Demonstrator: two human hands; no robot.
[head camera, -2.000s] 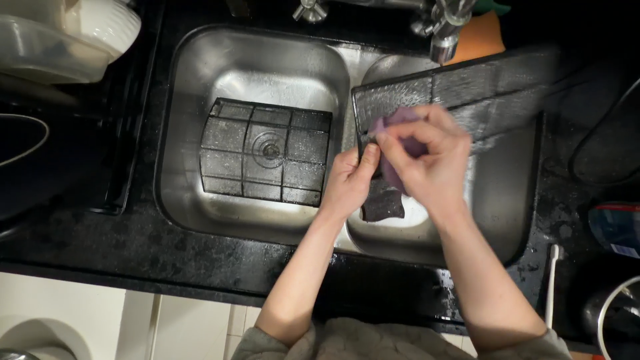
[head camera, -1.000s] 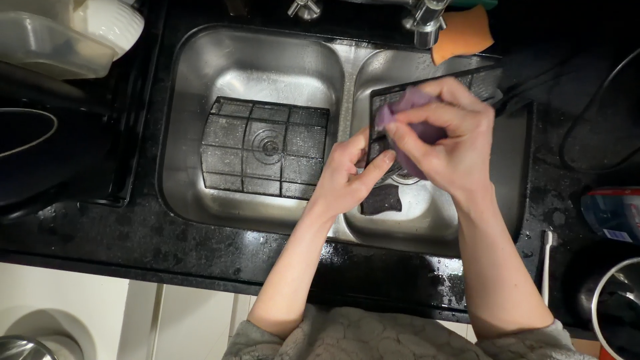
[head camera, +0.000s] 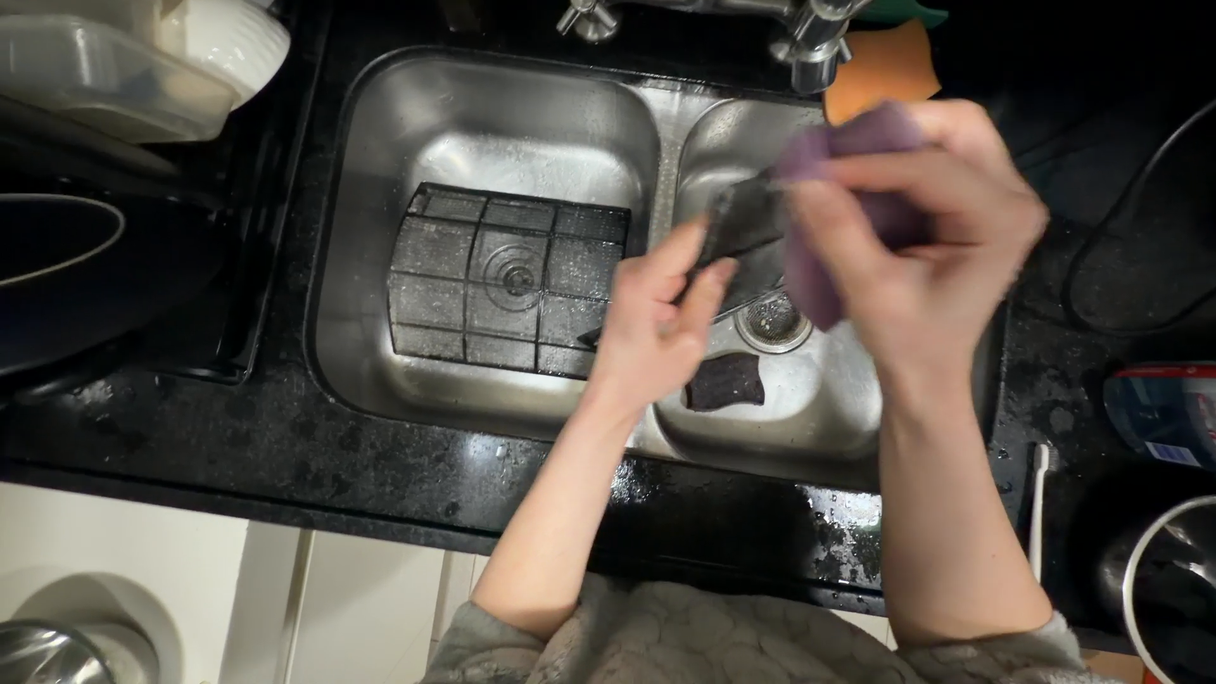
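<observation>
My left hand (head camera: 655, 323) grips the edge of a dark mesh filter panel (head camera: 746, 223) above the sink's right basin. A bunched purple cloth (head camera: 817, 275) is pinched in my right hand (head camera: 912, 228), blurred, at the panel's upper right; the hand and cloth hide part of it. In the left basin lies another dark mesh filter panel (head camera: 508, 275), ribbed into squares with a round mark at its middle. A small dark scouring pad (head camera: 725, 382) rests on the floor of the right basin, below the drain strainer (head camera: 774, 321).
A chrome tap (head camera: 817, 47) stands behind the right basin, beside an orange cloth (head camera: 879, 71). Plastic tubs (head camera: 114, 85) and a dark pan (head camera: 95, 285) are at the left. At the right are a white-handled brush (head camera: 1040, 503), a blue bottle (head camera: 1159, 413) and a round-rimmed vessel (head camera: 1126, 579).
The held panel, which stretched to the upper right two seconds ago, now tilts differently and appears narrower, its lower end pointing toward the left basin. The purple cloth remains in my right hand.
</observation>
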